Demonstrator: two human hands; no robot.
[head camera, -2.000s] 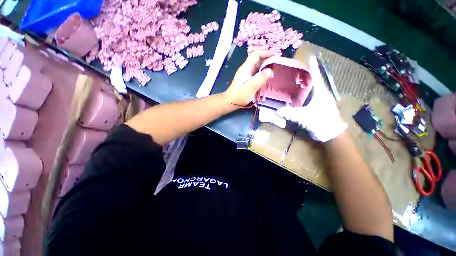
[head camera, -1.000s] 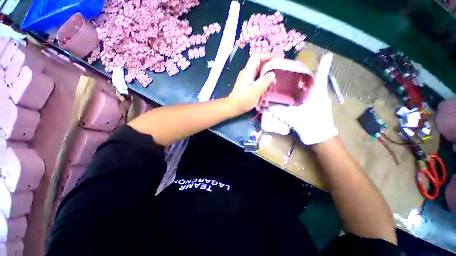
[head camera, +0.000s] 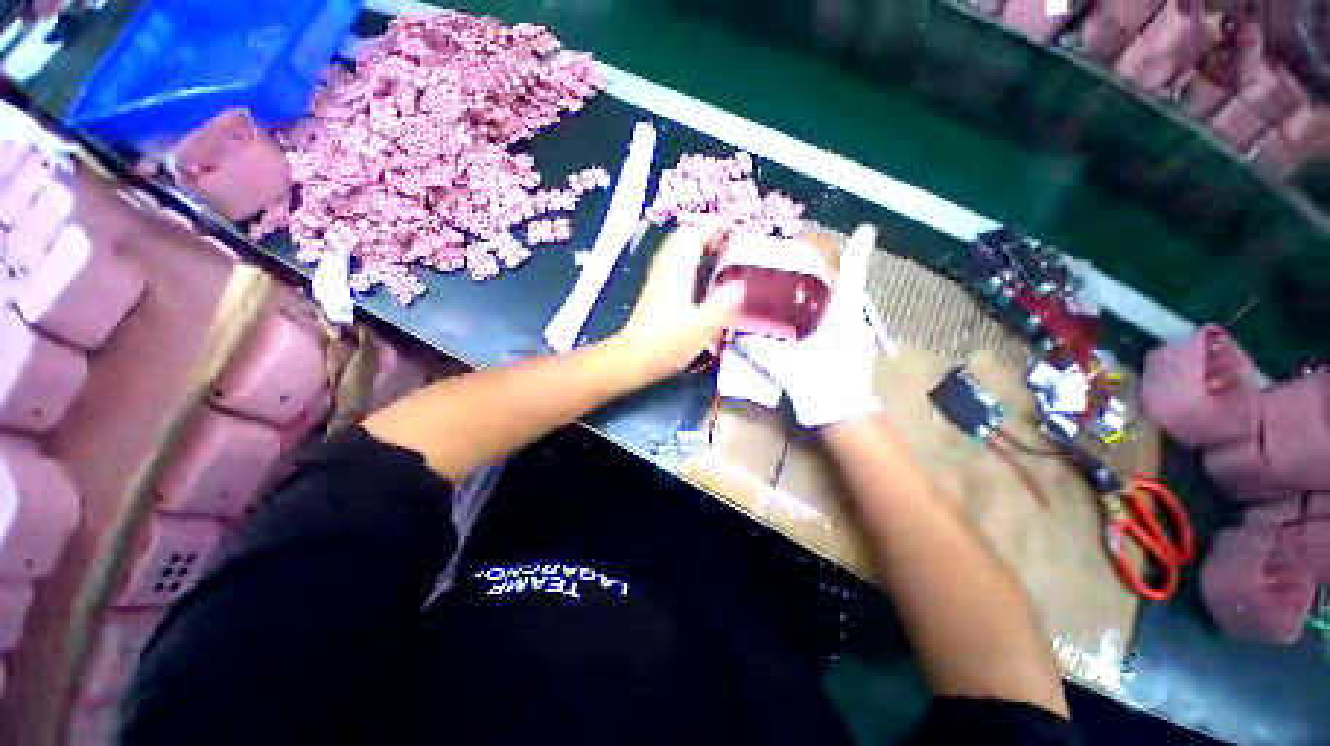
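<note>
A pink plastic housing (head camera: 776, 296) is held between both hands above the near edge of the cardboard mat, its open side facing me. My bare left hand (head camera: 680, 309) grips its left side. My white-gloved right hand (head camera: 829, 364) holds its right and lower side, with the thumb or a finger pointing up. A white piece (head camera: 747, 376) shows just under the housing by the glove. Dark and red wire hangs at the housing's lower left. The fingertips behind the housing are hidden.
On the cardboard mat (head camera: 934, 525) lie a circuit module (head camera: 969, 399), wired boards (head camera: 1028, 277) and orange-red scissors (head camera: 1149, 536). A large heap of pink parts (head camera: 423, 161), a smaller pile (head camera: 715, 193), a white strip (head camera: 605, 248) and a blue bin (head camera: 219, 66) are beyond. Pink housings stand left and right (head camera: 1203, 386).
The view has shifted, showing more at the right and top. Both hands still hold the housing, whose opening is now tilted and looks narrower.
</note>
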